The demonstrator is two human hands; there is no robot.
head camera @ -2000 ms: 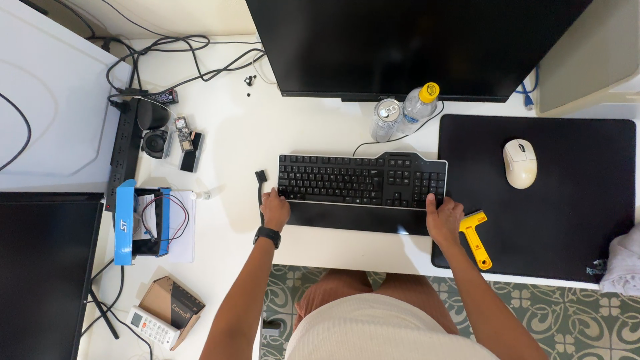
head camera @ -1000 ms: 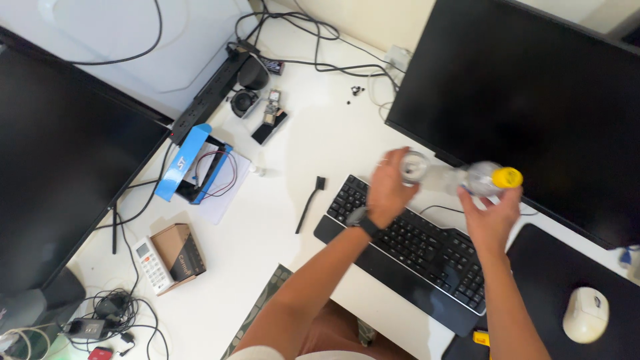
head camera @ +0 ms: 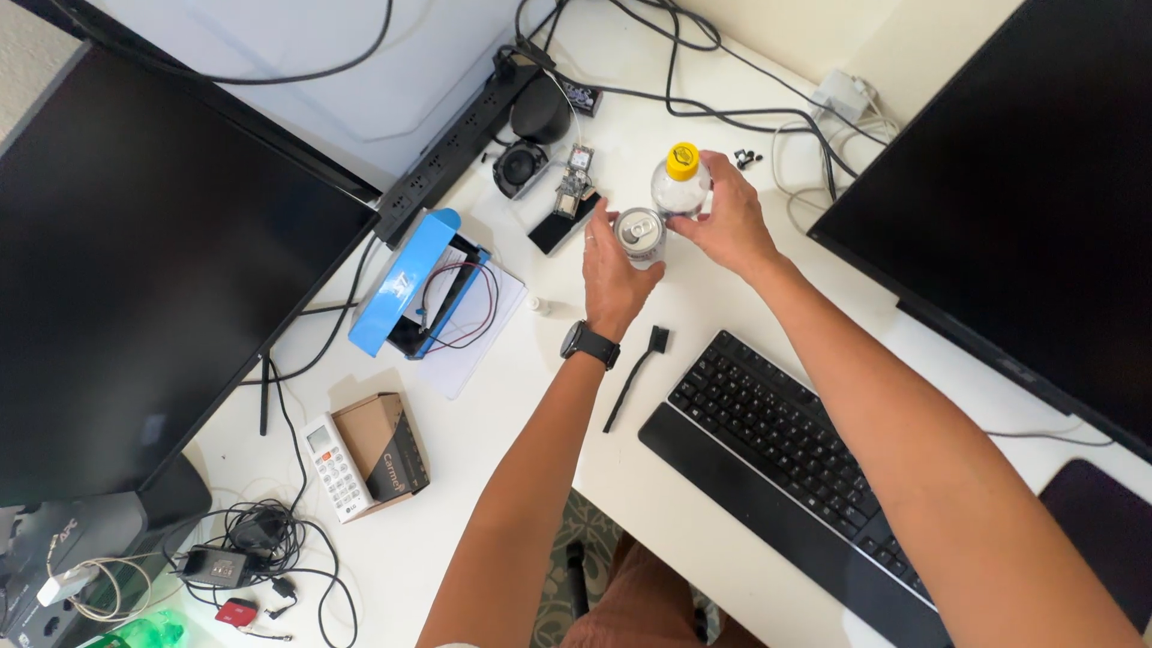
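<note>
Fingers and thumb of my left hand [head camera: 615, 274] are around a metal drink can [head camera: 640, 236], whose top faces up. My right hand [head camera: 733, 216] grips a clear plastic bottle [head camera: 677, 191] with a yellow cap, just behind and right of the can. Both stand or hover over the white desk beside a small circuit board [head camera: 573, 184]; whether their bases touch the desk cannot be told. Below my hands lies a black brush [head camera: 635, 378] with a thin handle. A black keyboard [head camera: 792, 432] with a wrist rest lies under my right forearm.
An open blue box [head camera: 405, 283] with wires, a small speaker [head camera: 519, 167] and a power strip [head camera: 441, 153] lie left. Lower left are a remote control [head camera: 337, 468], a cardboard box [head camera: 396, 445] and tangled cables [head camera: 261, 531]. Monitors [head camera: 1017, 225] flank both sides; a black mat [head camera: 1102, 531] lies right.
Both hands left the keyboard, took hold of the can and bottle, and carried them left from beside the right monitor to near the circuit board. The view has swung left.
</note>
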